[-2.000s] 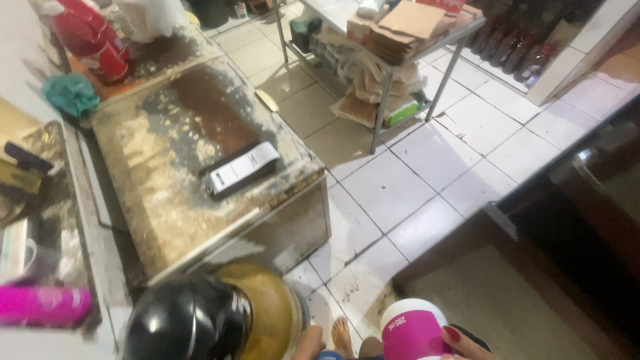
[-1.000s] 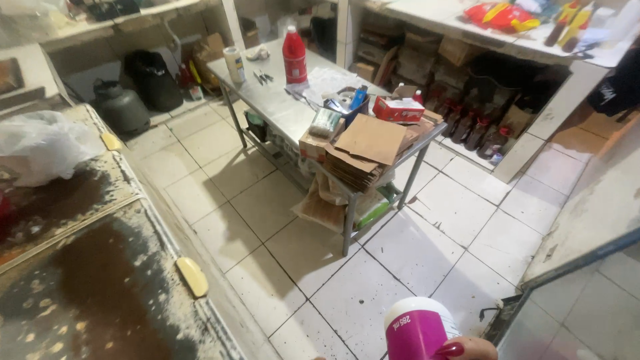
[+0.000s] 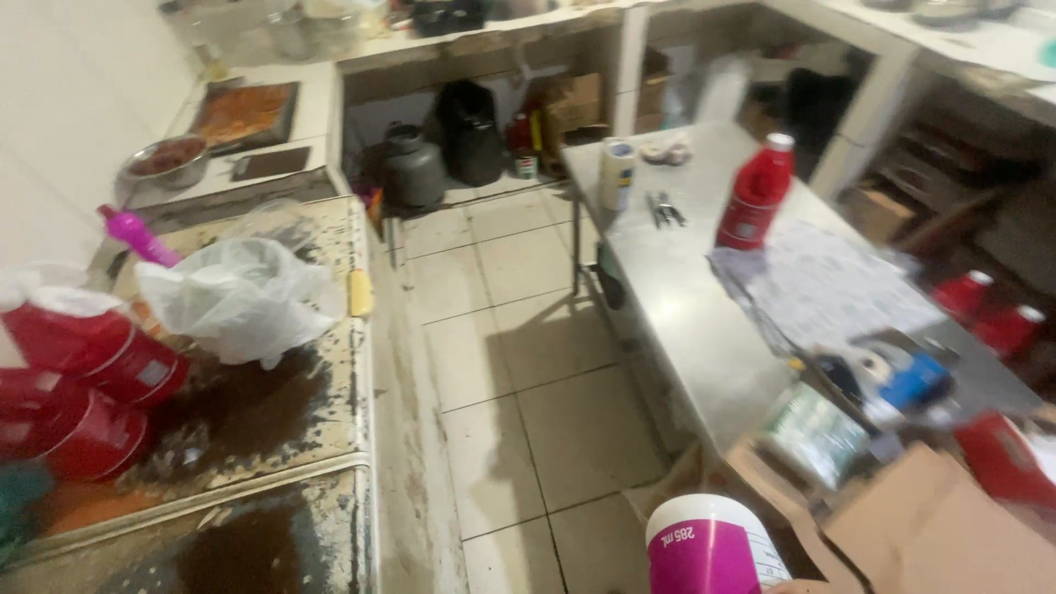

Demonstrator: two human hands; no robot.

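A white plastic bottle with a magenta label [image 3: 705,549] stands out at the bottom edge, right of centre, its white base end uppermost. Only a sliver of my right hand [image 3: 799,586] shows, at the label's lower right side, touching the bottle; most of the fingers are cut off by the frame. My left hand is out of view. Behind the bottle lie flat brown cardboard pieces [image 3: 940,520] on the metal table [image 3: 701,330]. A red plastic bottle [image 3: 755,194] stands farther back on that table, near a cream cylindrical container [image 3: 617,175].
At left, a worn chest freezer [image 3: 330,412] holds a white plastic bag [image 3: 239,297] and red bottles [image 3: 99,355]. Tiled floor [image 3: 495,371] runs between freezer and table. A gas cylinder [image 3: 412,169] and a black bag [image 3: 470,132] stand under the back counter. A tape dispenser [image 3: 895,375] lies on the table.
The view has swung toward the back and left of the room. The magenta-labelled bottle stays in my right hand, of which less shows now than a second ago.
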